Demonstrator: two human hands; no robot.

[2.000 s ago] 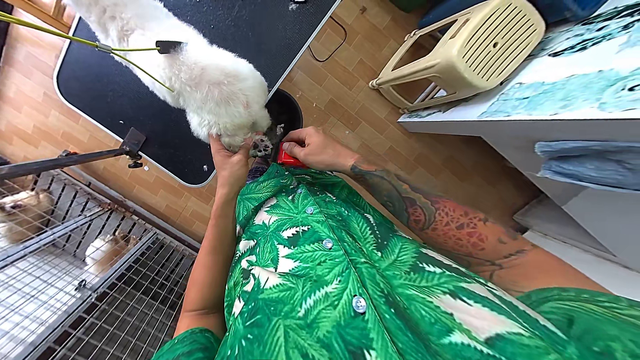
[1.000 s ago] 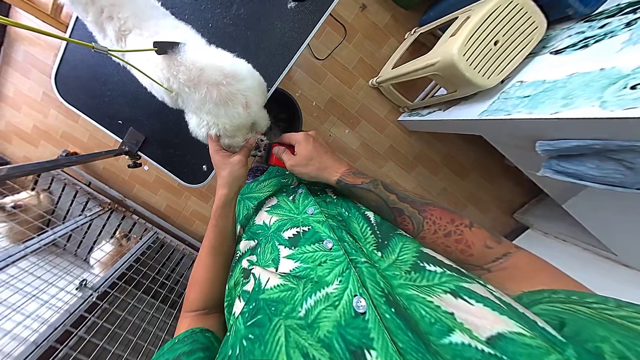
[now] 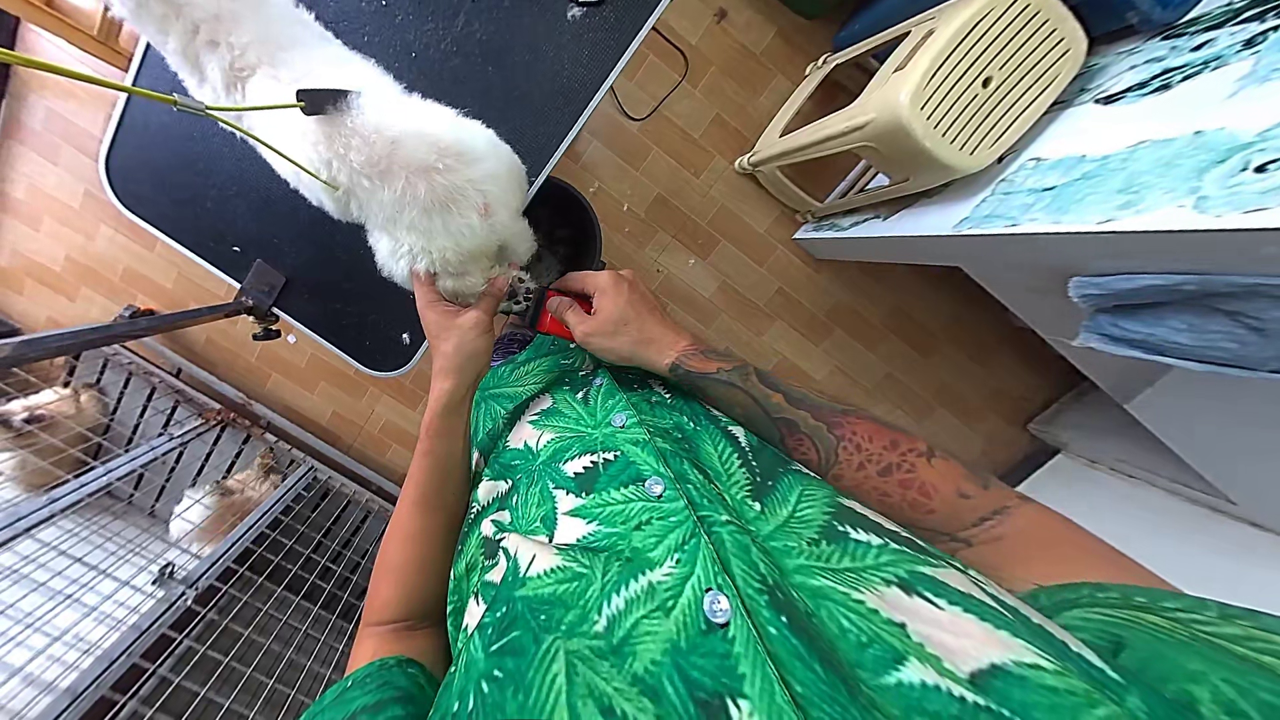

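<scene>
A white dog (image 3: 420,150) stands on the black grooming table (image 3: 240,220), its rear toward me, with a green loop restraint (image 3: 270,107) around its body. My left hand (image 3: 455,320) grips one of its hind legs and holds up the paw (image 3: 520,292), whose dark pads show. My right hand (image 3: 625,320) is closed on a red hair clipper (image 3: 560,315), its dark head at or very near the paw; contact cannot be made out.
A metal arm with a clamp (image 3: 260,290) meets the table's left edge. Wire cages (image 3: 250,590) with dogs (image 3: 225,500) stand lower left. A black round container (image 3: 575,225) is below the table edge. A beige plastic stool (image 3: 960,90) rests on a counter (image 3: 900,245) at right.
My right hand with the red clipper has shifted slightly around the paw, and its hold has turned a little. My left hand stays on the dog's leg.
</scene>
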